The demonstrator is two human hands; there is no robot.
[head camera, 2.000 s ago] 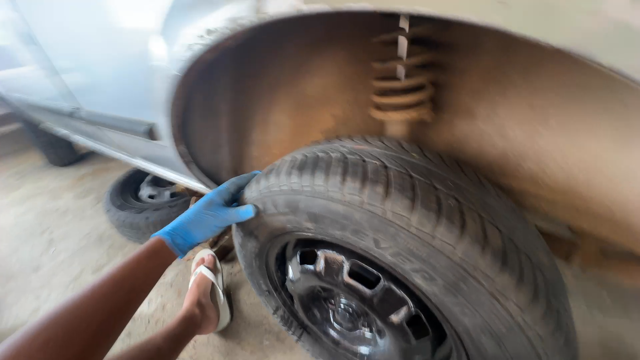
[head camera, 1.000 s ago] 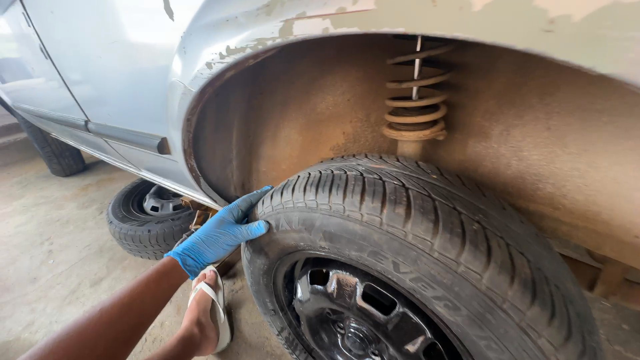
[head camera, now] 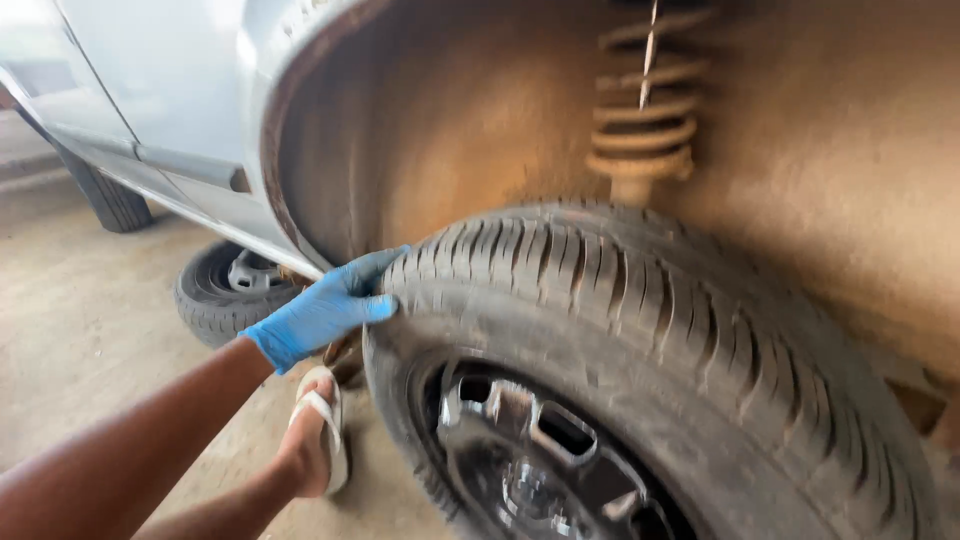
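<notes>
My left hand (head camera: 330,307), in a blue disposable glove, rests on the left edge of a car tire (head camera: 570,300), thumb on the sidewall and fingers over the tread. The tire stands upright under the wheel arch (head camera: 281,150) of a silver car and is mounted on a black steel wheel rim (head camera: 525,465). Behind and above it, a rusty coil spring (head camera: 643,139) is visible in the brown, dirty wheel well. Blur softens the rim and the spring. My right hand is not in view.
A second wheel (head camera: 232,300) lies flat on the concrete floor, partly beneath the car's sill. Farther forward, another tire (head camera: 112,199) of the car shows. A foot in a white flip-flop (head camera: 337,442) is beside the near tire, and the car's lower door trim (head camera: 187,165) runs to the left.
</notes>
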